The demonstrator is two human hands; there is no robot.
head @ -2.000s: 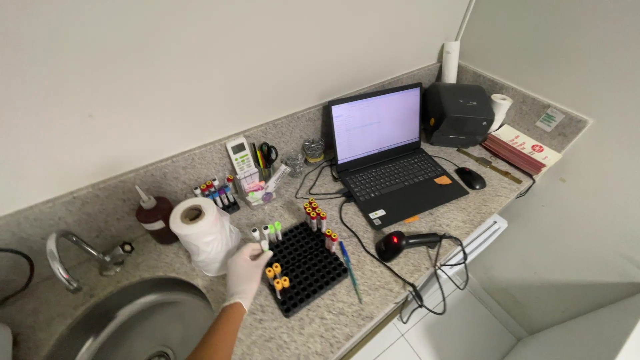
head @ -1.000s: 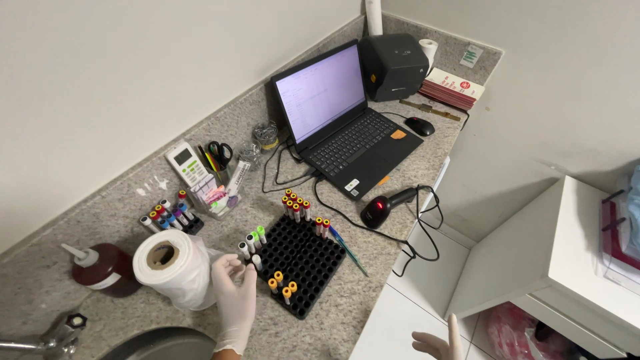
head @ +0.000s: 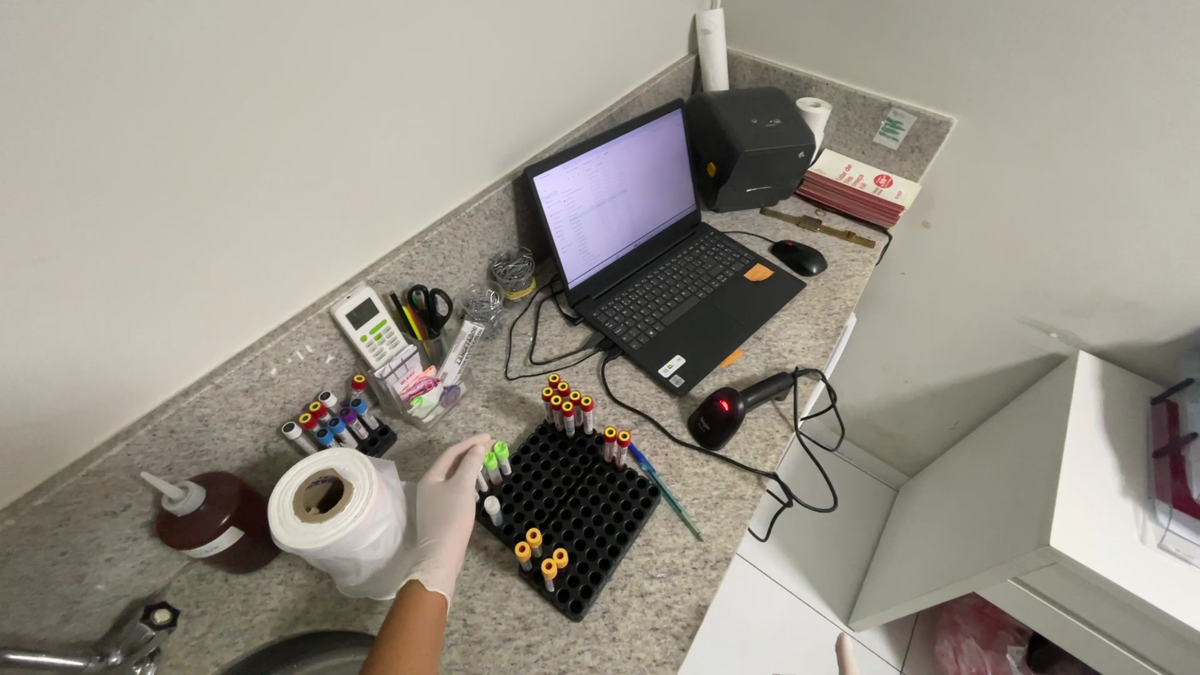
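My left hand point(head: 448, 516), in a white glove, reaches over the left edge of a black tube rack point(head: 600, 487). Its fingertips are beside the green-capped tubes point(head: 497, 461) and partly cover tubes there; whether they grip one cannot be told. A white-capped tube point(head: 493, 510) stands just right of the hand. Orange-capped tubes point(head: 549, 568) stand at the rack's near end, red-and-yellow-capped tubes point(head: 568, 412) at its far end, with a pair point(head: 616, 444) at the far right edge. Of my right hand point(head: 847, 653), only a fingertip shows at the bottom edge.
A plastic roll point(head: 366, 525), a brown bottle point(head: 225, 525) and a small rack of mixed tubes point(head: 380, 439) are at left. Behind are a remote point(head: 368, 323), laptop point(head: 675, 300) and label printer point(head: 750, 150). A barcode scanner point(head: 722, 418) with its cable and a pen point(head: 666, 492) lie at right.
My left hand has moved from the near-left tubes toward the green-capped ones along the rack's left edge. My right hand, more visible a second ago, has mostly dropped out of view.
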